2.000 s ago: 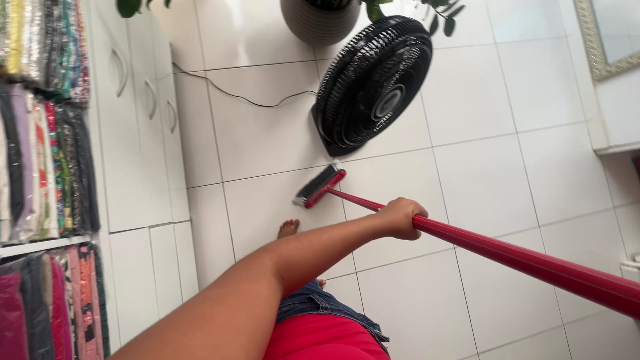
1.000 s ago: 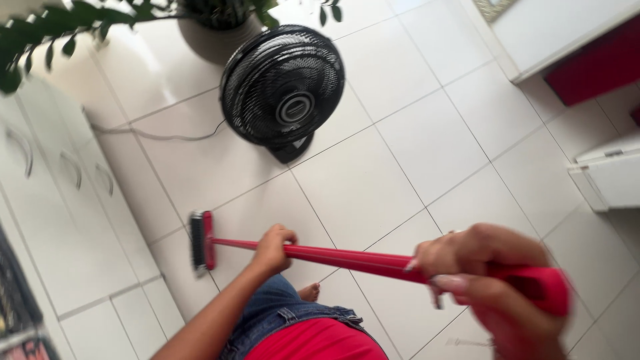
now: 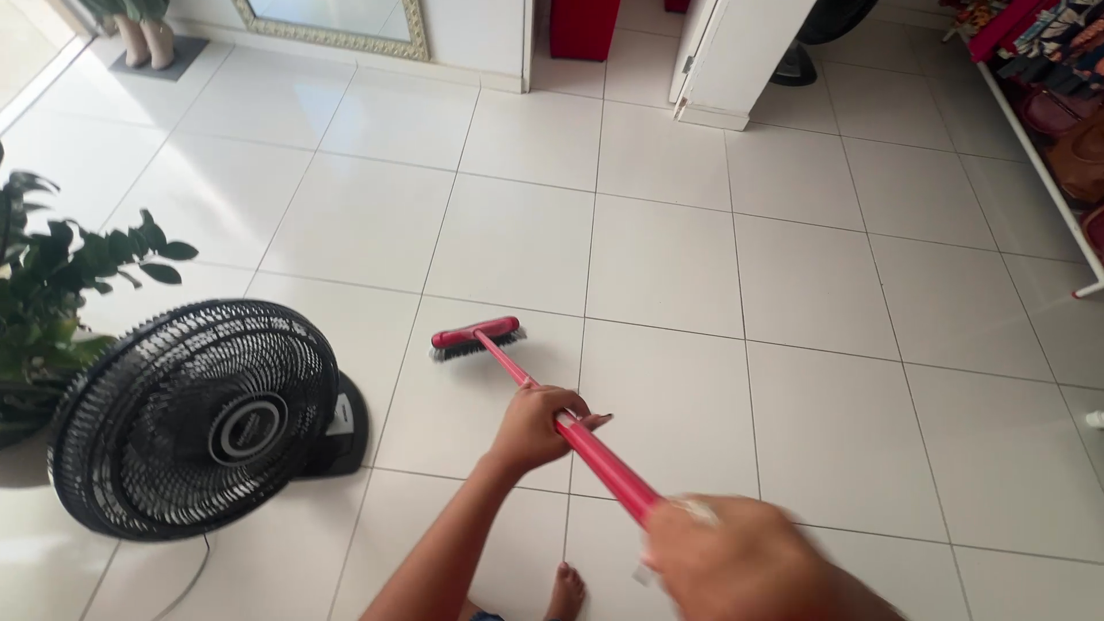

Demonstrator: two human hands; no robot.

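Observation:
A push broom with a red head (image 3: 476, 335) and dark bristles rests on the pale floor tiles, its red handle (image 3: 608, 461) slanting down toward the lower right. Around the lower part of the handle, my left hand (image 3: 543, 423) is closed. My right hand (image 3: 733, 552), large and blurred near the camera, grips the upper end and hides it. A black fan (image 3: 198, 423) stands on the floor to the left of the broom. My bare foot (image 3: 566, 591) shows below my left hand.
Beside the fan grows a leafy plant (image 3: 78, 267). A framed mirror (image 3: 417, 34) leans at the far wall, near a white wall end (image 3: 733, 60). Clothes and bags fill a white-railed rack (image 3: 1031, 147) on the right. The fan's cord (image 3: 197, 573) runs along the floor.
The view has turned a lot, bringing the rack into sight. My right hand, not seen two seconds ago, grips the upper handle in the last two frames. My left hand stays on the handle.

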